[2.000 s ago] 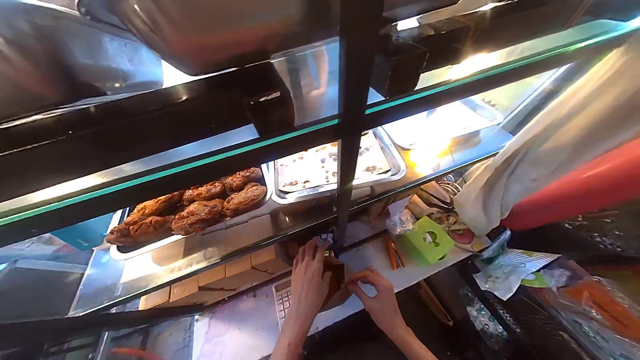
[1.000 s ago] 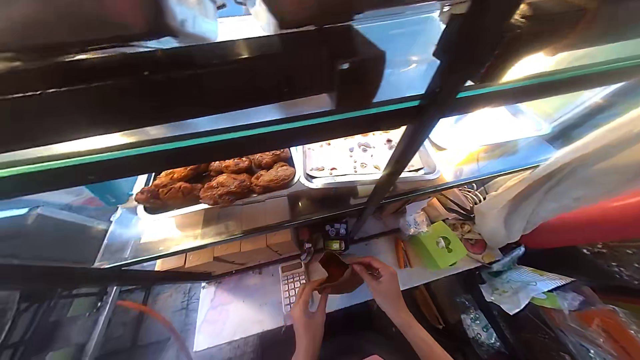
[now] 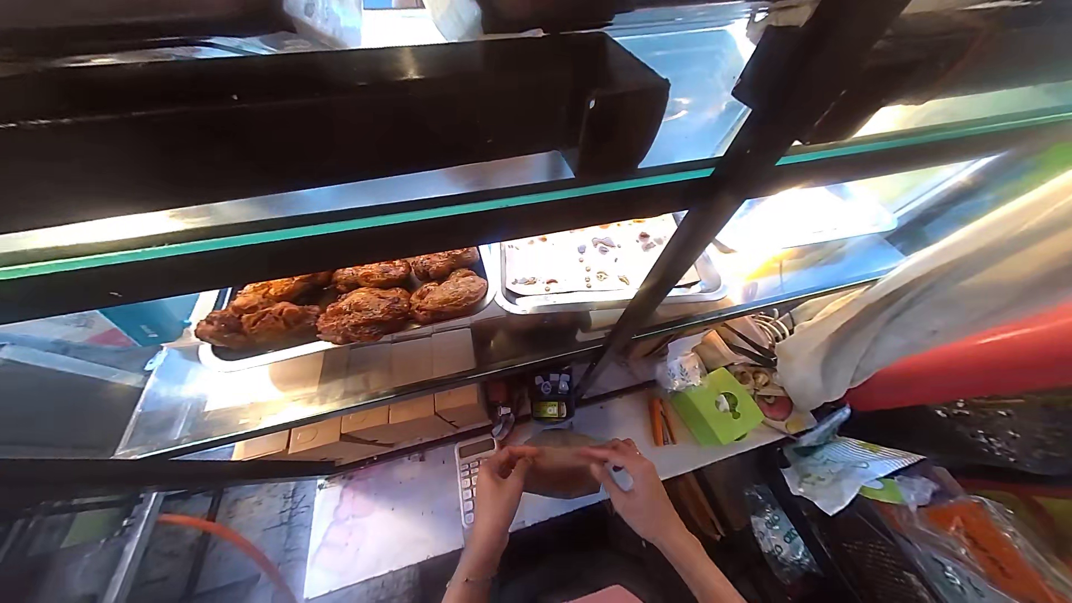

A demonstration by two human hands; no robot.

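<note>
My left hand (image 3: 502,486) and my right hand (image 3: 628,481) pinch the two ends of the top edge of a brown pouch, perhaps paper (image 3: 561,471). The pouch hangs between them above the white counter, its mouth drawn flat. A white calculator (image 3: 467,481) lies just left of my left hand. Beyond the pouch stands a small black container of little items (image 3: 551,397). To the right of it are orange-brown sticks or pens (image 3: 662,421) and a green tissue box (image 3: 717,408).
Above the counter is a glass display case with a metal frame (image 3: 695,243). Inside are a tray of browned roasted meat (image 3: 365,315) and a tray with a paper liner (image 3: 599,261). Cardboard boxes (image 3: 385,423) line the counter's back. Plastic packets (image 3: 846,473) lie at the right.
The pouch's mouth, open a second ago, is now drawn flat between my hands. My hands are farther apart along its edge. The view has shifted.
</note>
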